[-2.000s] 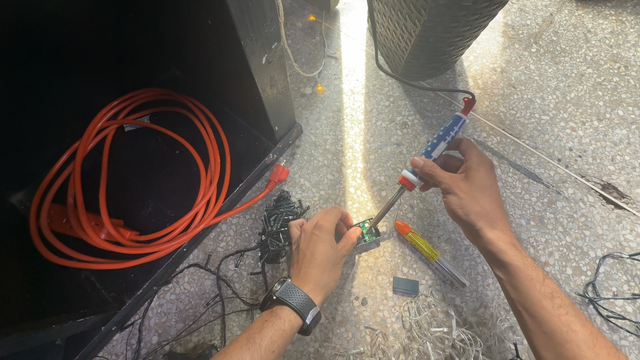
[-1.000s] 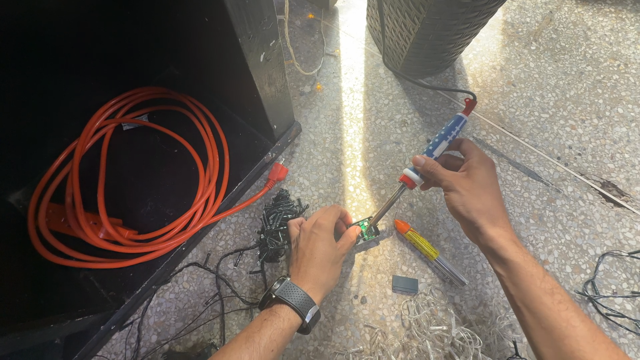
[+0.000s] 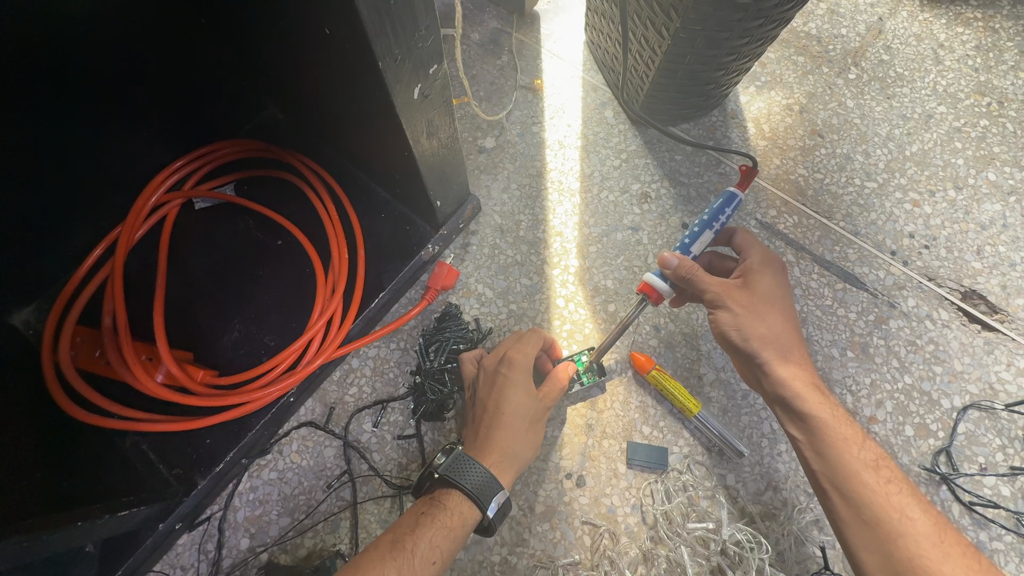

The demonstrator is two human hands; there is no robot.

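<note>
My right hand holds a soldering iron by its blue, star-patterned handle. The iron slants down to the left, its tip at a small green circuit board in a dark plastic housing. My left hand, with a watch on the wrist, grips the housing's left side; the fingers partly hide it. Whether the tip touches the board cannot be told. A tube of solder wire with an orange cap and yellow label lies between the hands. Below it is a small dark rectangular cover.
A coiled orange extension cord rests on a black shelf at left. A bundle of dark string lights touches the left hand's area. Clear string lights lie at the bottom, dark wires at right. A woven planter stands behind.
</note>
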